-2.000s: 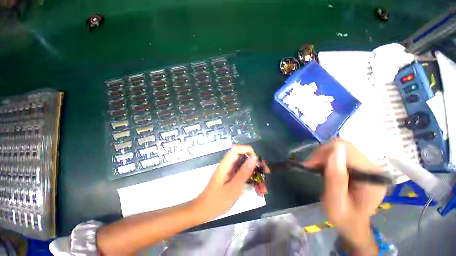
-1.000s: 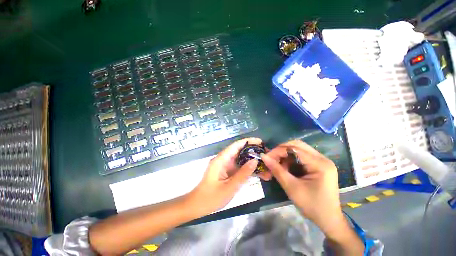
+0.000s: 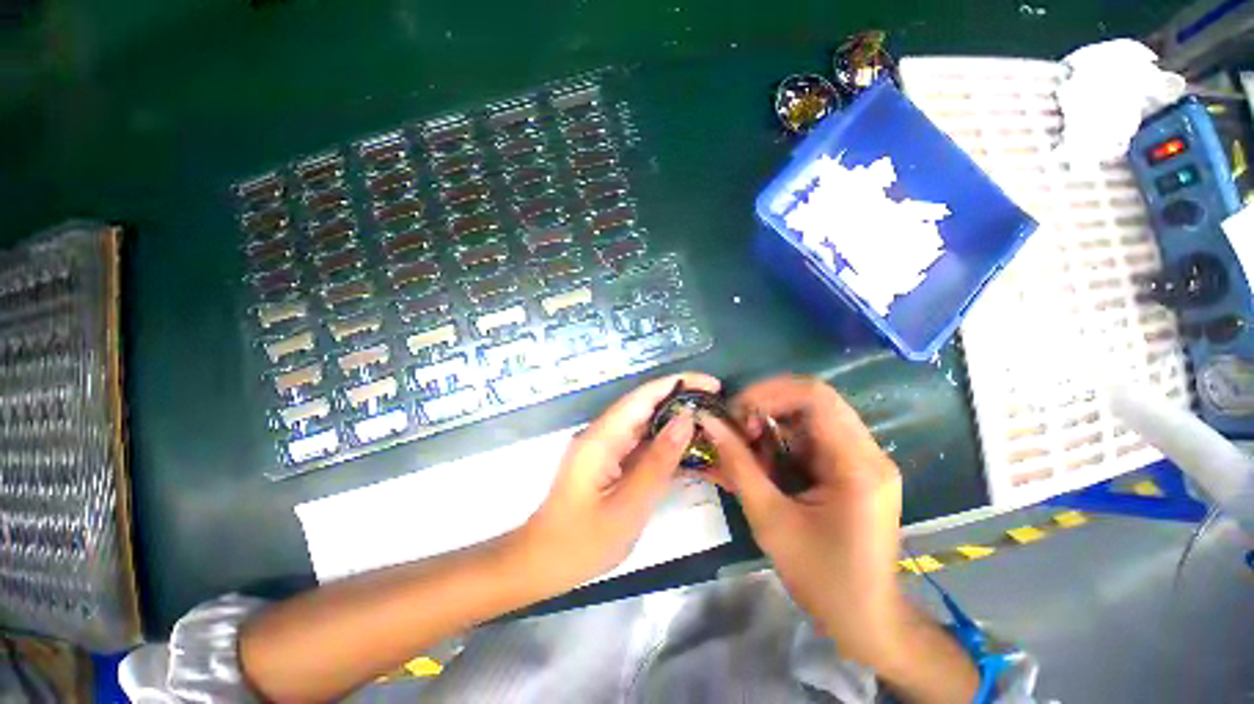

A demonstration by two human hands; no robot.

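Note:
My left hand [image 3: 605, 475] grips a round black and gold housing [image 3: 699, 429] above the right end of the white paper sheet [image 3: 413, 512]. My right hand [image 3: 814, 481] is against the housing's right side, its thumb on the open face. A thin dark tool, likely the tweezers, shows only in small part between the right fingers. What lies under the thumbs inside the housing is hidden. The clear blister tray [image 3: 475, 369], with rows of brown-red and whitish parts, lies beyond the paper.
A blue bin [image 3: 970, 282] with white pieces stands right of centre. Two round housings [image 3: 806, 103] lie behind it. A slotted white sheet [image 3: 1052, 461], blue power box [image 3: 1185, 179] and white syringe [image 3: 1185, 443] are at right. Stacked trays [image 3: 62, 454] are far left.
The right hand has come from holding the dark tool out at the right to touching the housing, and its thumb now presses on the face. The camera view has shifted slightly.

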